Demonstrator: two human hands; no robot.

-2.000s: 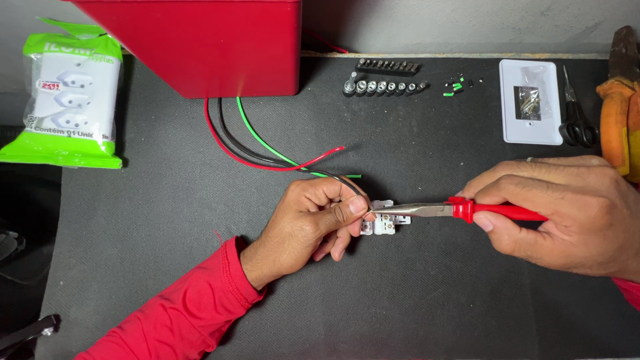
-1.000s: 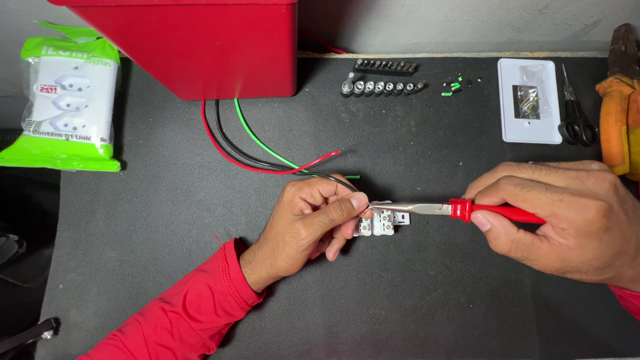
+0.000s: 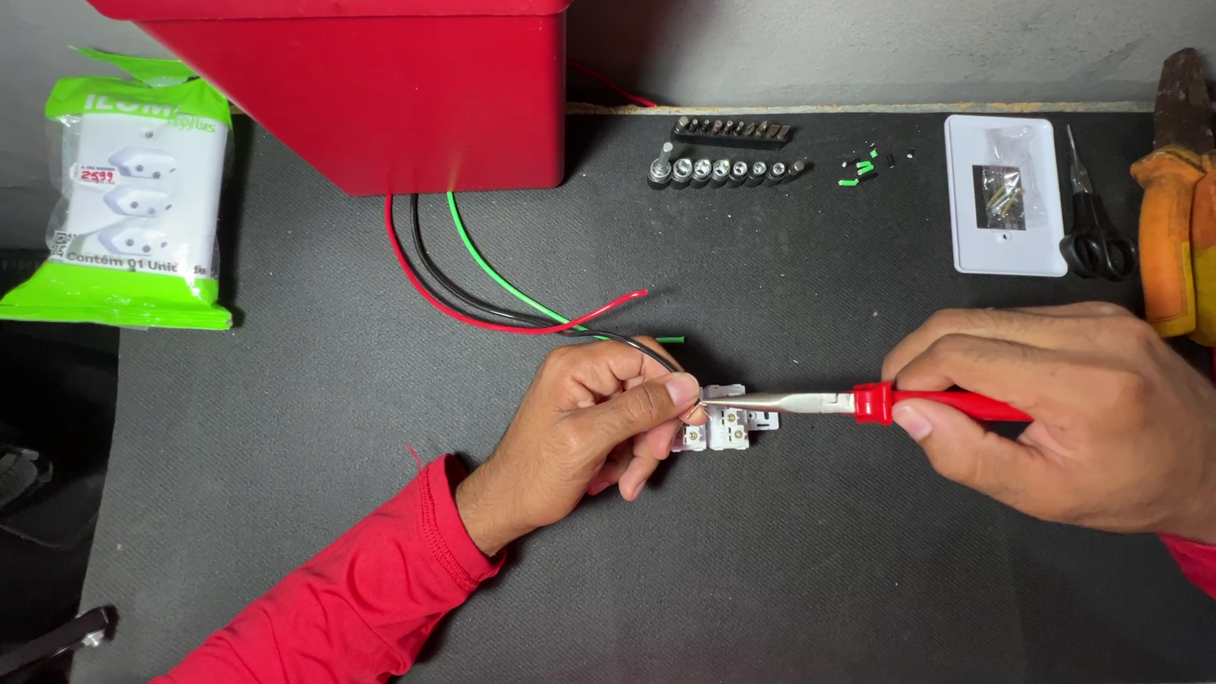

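Observation:
My left hand (image 3: 598, 418) pinches the end of a black wire (image 3: 494, 309) between thumb and forefinger. My right hand (image 3: 1035, 408) grips the red handles of long-nose pliers (image 3: 807, 403), whose tips meet the wire's bared copper end at my left fingertips. Whether the jaws are closed on the copper is too small to tell. Just under the tips lies a white socket module (image 3: 730, 432) with screw terminals, partly covered by my left fingers. A red wire (image 3: 427, 299) and a green wire (image 3: 484, 261) run from the red box and end near my left hand, not held.
A red box (image 3: 380, 104) stands at the back. Behind the work lie a bit strip (image 3: 731, 133), sockets (image 3: 722, 172), insulation scraps (image 3: 864, 169), a white cover plate (image 3: 964, 237), scissors (image 3: 1088, 214) and orange-handled pliers (image 3: 1168, 256). A packaged outlet (image 3: 123, 294) lies at left.

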